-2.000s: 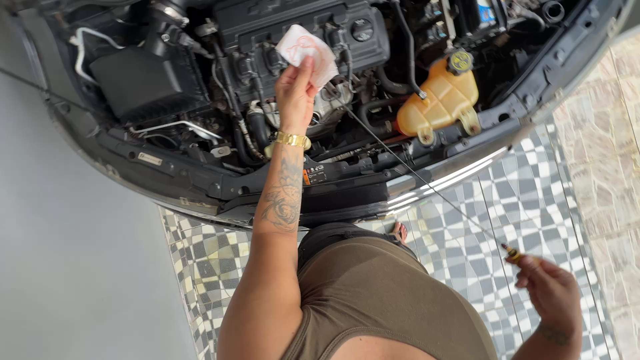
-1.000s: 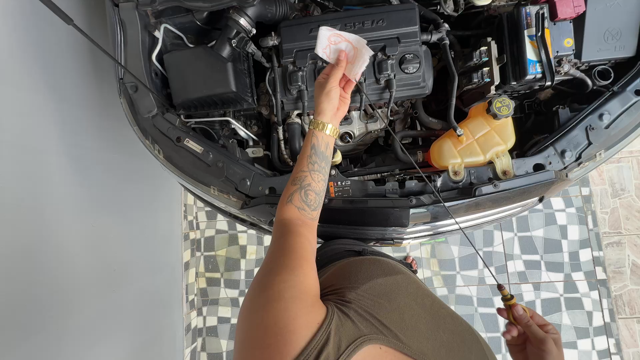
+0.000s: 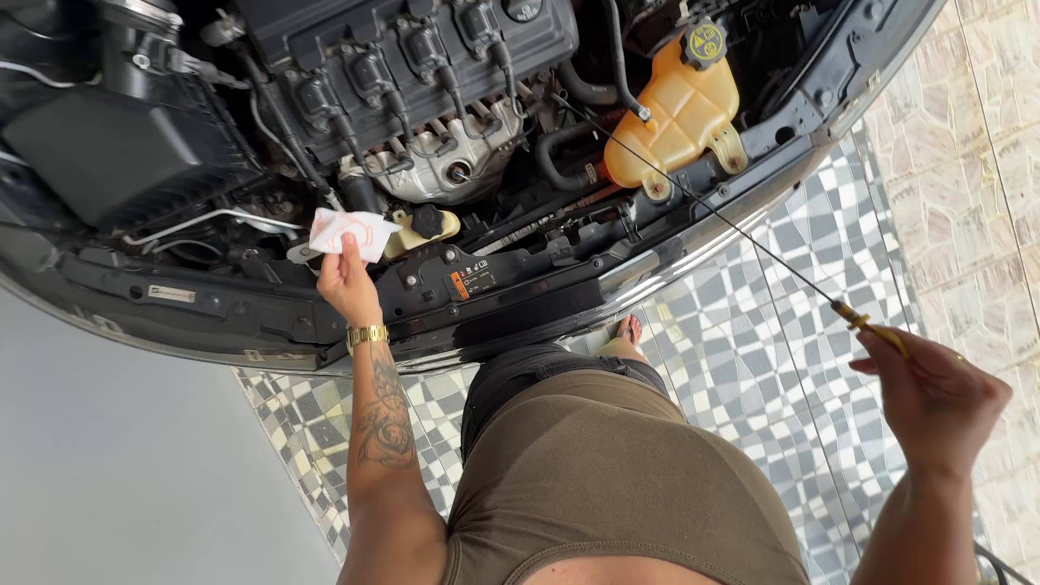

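Note:
Between the thumb and fingers of my left hand is a folded white paper towel with red printed marks, over the front edge of the engine bay beside a small reservoir with a black cap. My right hand, at the lower right, grips the yellow handle of an oil dipstick. Its thin dark rod slants up and left across the front of the car, past the orange coolant tank. The rod's far tip is near the engine's right side; whether it touches anything I cannot tell.
The black engine cover and silver exhaust heat shield lie behind the front crossmember. A black air filter box sits at left. Below are mosaic floor tiles, a foot in a sandal, and a grey surface at the lower left.
My left hand, with the paper towel, has come back from over the engine cover to the bay's front edge. The dipstick is still in my right hand. The view has shifted.

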